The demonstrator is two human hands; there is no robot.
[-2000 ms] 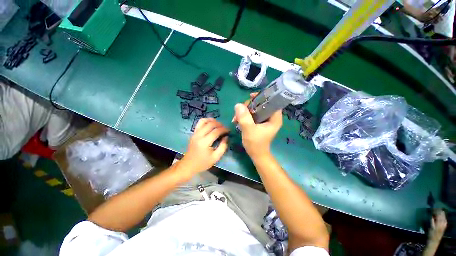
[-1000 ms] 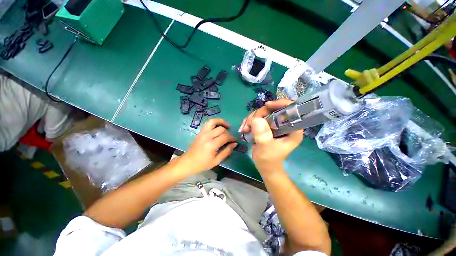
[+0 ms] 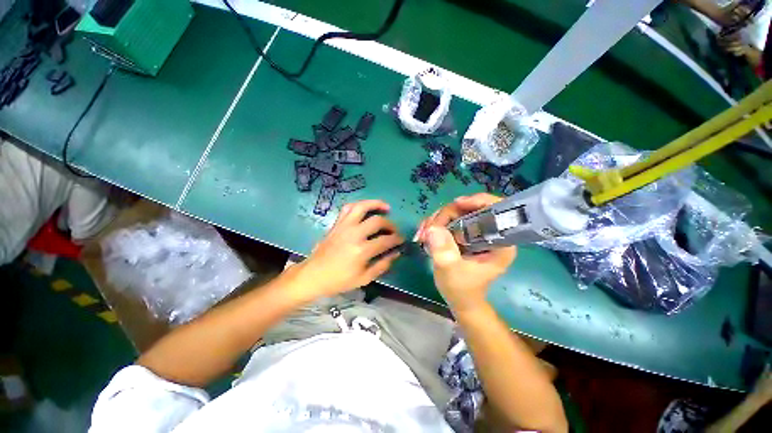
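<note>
My right hand grips the grey electric screwdriver, which is tilted with its tip toward my left hand. My left hand has curled fingers at the bench's front edge, close to the tip; a dark bit shows by its fingertips, mostly hidden, and I cannot tell if it is held. A loose pile of black plastic housings lies left of centre. A heap of small black parts lies beyond my hands. A small open bag of dark parts and an open bag of screws stand behind it.
A large clear bag of black parts lies on the right. Yellow coiled cord runs from the screwdriver to the upper right. A green box and black cable are at the back left. A carton with clear bags stands left of my lap.
The screwdriver has swung from steep to a lower tilt toward the right, still in my right hand. The screw bag and small-parts heap have come into view. My left hand has moved slightly right.
</note>
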